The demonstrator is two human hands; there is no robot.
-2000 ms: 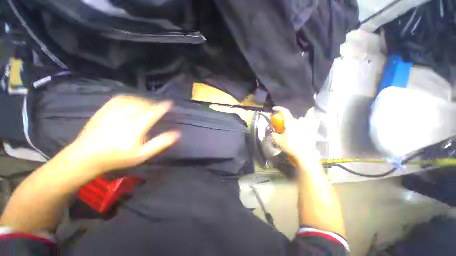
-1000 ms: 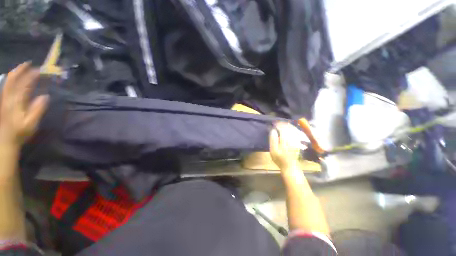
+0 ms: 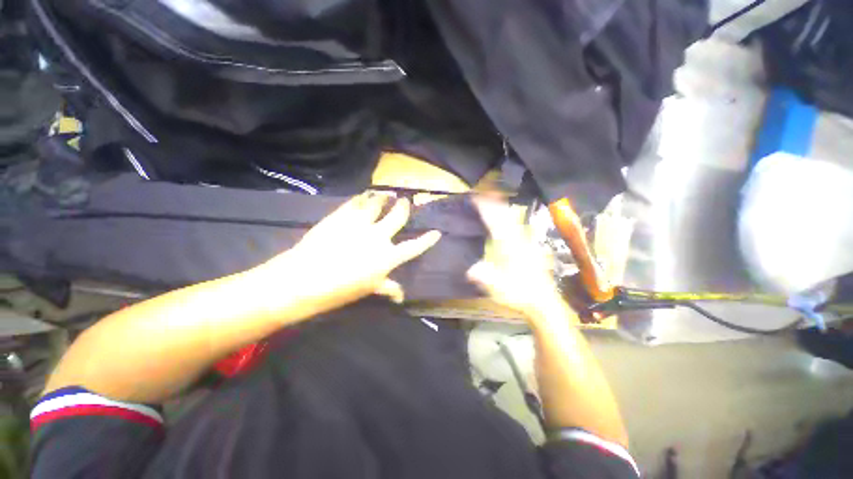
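A dark garment tube [image 3: 187, 239] lies drawn along the narrow board, with a long seam running along it. My left hand [image 3: 360, 245] rests on the cloth right of the middle, fingers spread. My right hand [image 3: 510, 257] is at the right end of the cloth, blurred; whether it pinches the edge is unclear. The iron's orange-brown handle [image 3: 581, 248] shows just right of my right hand; the iron is parked and not held, its body partly hidden.
A heap of dark garments [image 3: 281, 103] with pale stripes lies behind the board. A tan piece [image 3: 416, 174] shows between them. A yellow-green hose [image 3: 711, 297] and black cord run right. A white-and-blue container [image 3: 790, 210] stands right. A red basket [image 3: 245, 357] is below.
My left hand has come from the far left of the board to near its right end. My right hand stays at that end. Earlier, it held the iron; the iron is now parked.
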